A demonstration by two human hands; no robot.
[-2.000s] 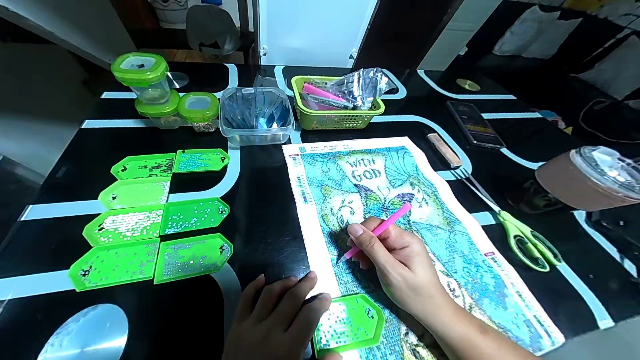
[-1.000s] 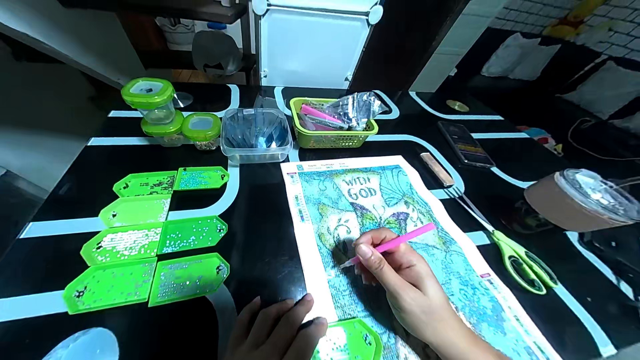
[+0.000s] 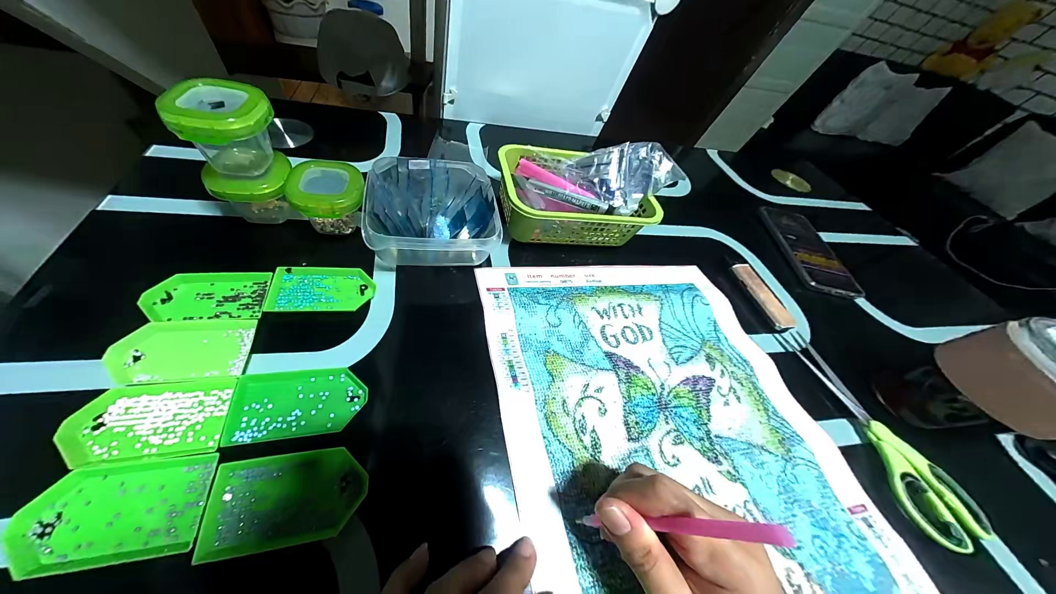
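A pink diamond-painting pen (image 3: 718,529) is pinched between the thumb and fingers of my right hand (image 3: 676,536), its tip at the lower left part of the diamond-painting canvas (image 3: 660,388). The canvas shows a butterfly and lettering. My left hand (image 3: 470,573) shows only its fingertips at the bottom edge, beside the canvas's left margin; what lies under it is hidden. To the left, several green bead trays lie in two columns, among them one with white beads (image 3: 148,419) and one with blue beads (image 3: 320,290).
Behind the canvas stand a clear plastic container (image 3: 431,247) of packets, a green basket (image 3: 569,229) with pens, and green-lidded jars (image 3: 216,111). At right lie scissors (image 3: 924,487), tweezers (image 3: 825,375), a phone (image 3: 811,252) and a cup (image 3: 998,375).
The view has shifted, so the canvas and both hands sit lower in it. The green tray by my left hand, seen earlier, is out of view. The pen remains in my right hand.
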